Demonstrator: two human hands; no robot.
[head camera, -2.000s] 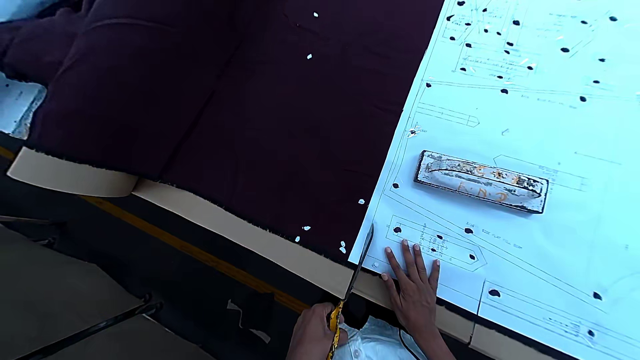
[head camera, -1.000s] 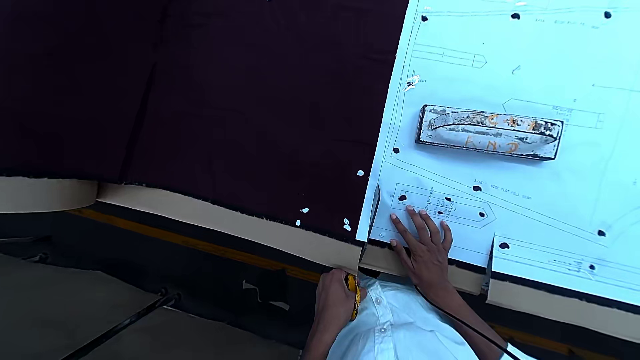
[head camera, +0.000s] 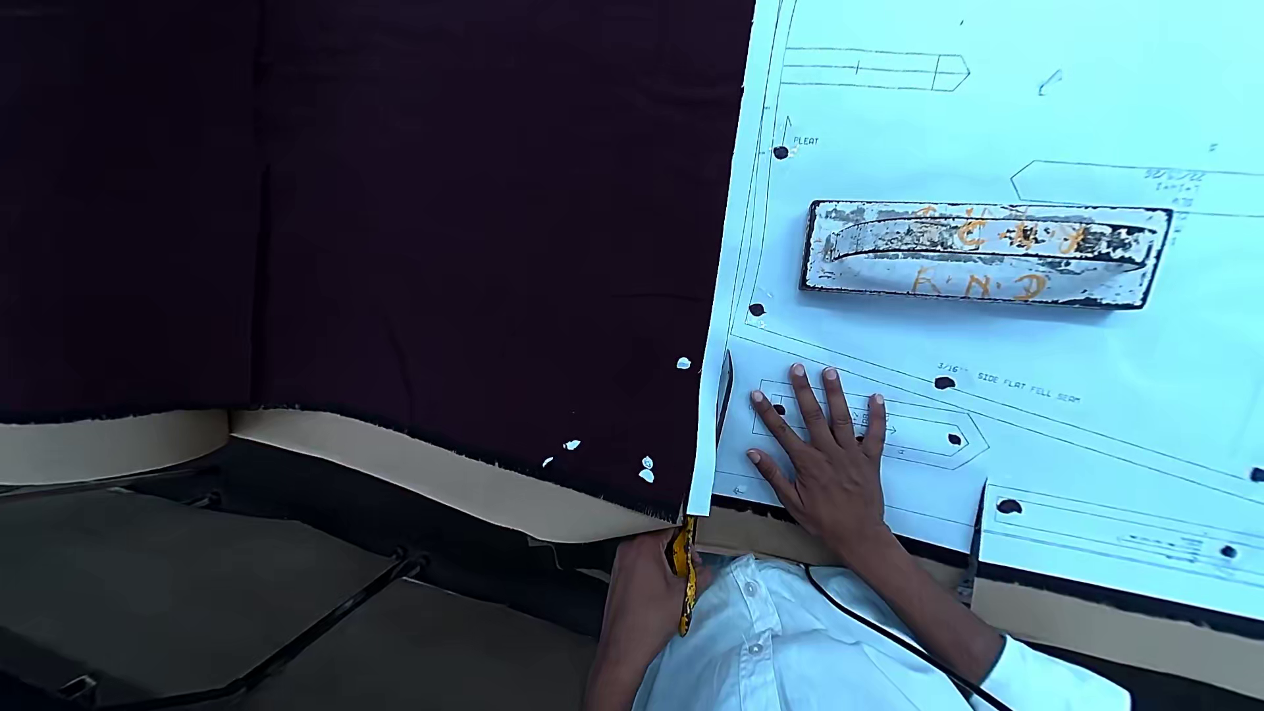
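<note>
At the table's front edge, my left hand is closed around the yellow handles of a pair of scissors. A dark blade shows through a slit beside the narrow left strip of the printed paper pattern; the rest of the blades is hidden. My right hand lies palm down on the pattern with its fingers spread, just right of that slit. Dark maroon fabric reaches left from the paper's edge. A worn metal weight with a handle rests on the pattern above my right hand.
Brown paper sticks out under the fabric's frayed front edge. Another cut opens the pattern's front edge to the right. Small white scraps lie on the fabric. A dark bar runs below the table, and a black cord crosses my shirt.
My left hand has moved up to the table edge with the scissors, and less of the blades shows. My right hand stays on the same part of the pattern. The view has shifted closer.
</note>
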